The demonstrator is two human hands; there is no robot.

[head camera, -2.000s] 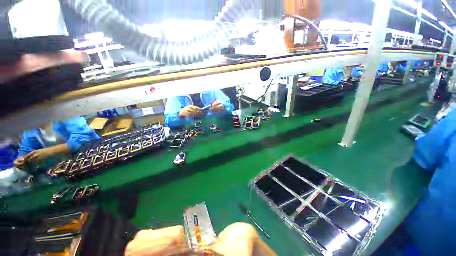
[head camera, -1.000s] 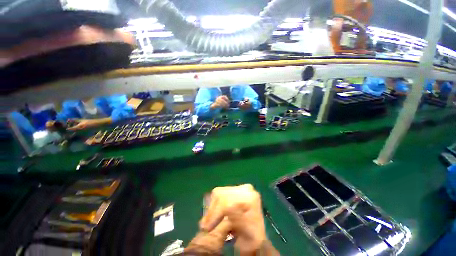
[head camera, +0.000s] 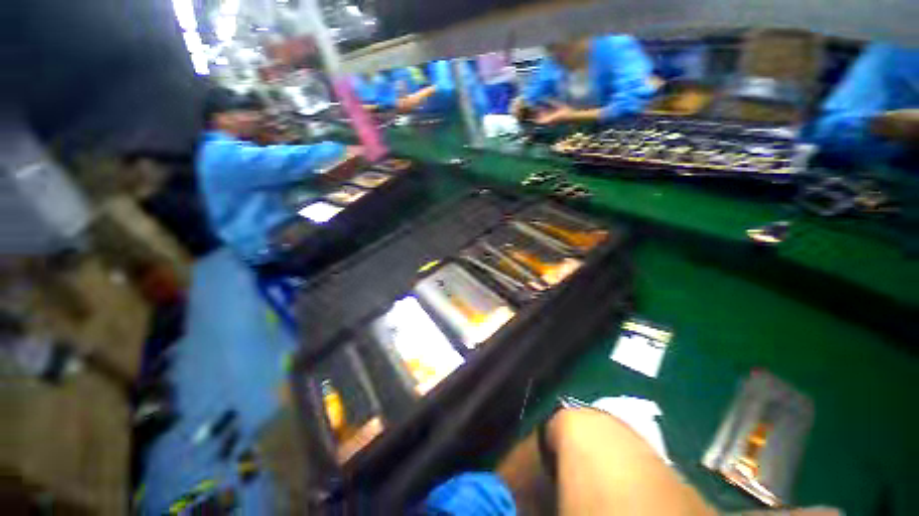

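Observation:
A silver-backed display module (head camera: 758, 435) with an orange flex cable is at the lower right, over the green mat; whether it is held or lies there cannot be told. My left hand (head camera: 615, 459) is blurred at the bottom centre, left of the module; its fingers cannot be made out. A blue sleeve shows beside the wrist. A sliver of skin at the bottom edge below the module may be my right hand (head camera: 806, 511); the rest is cut off. A black foam tray (head camera: 474, 388) left of my hands holds several silver displays with orange flex cables in slots.
A white label card (head camera: 641, 348) and a crumpled white piece (head camera: 637, 411) lie between tray and module. A frame tray (head camera: 685, 146) and loose parts (head camera: 554, 184) lie across the bench. A person in blue (head camera: 247, 181) is at the left by another dark tray; other blue sleeves show beyond.
The view has swung left, bringing the whole foam tray in and the blister tray out. My hands, close together a second ago, are now low at the frame's edge, and the display module shows uncovered.

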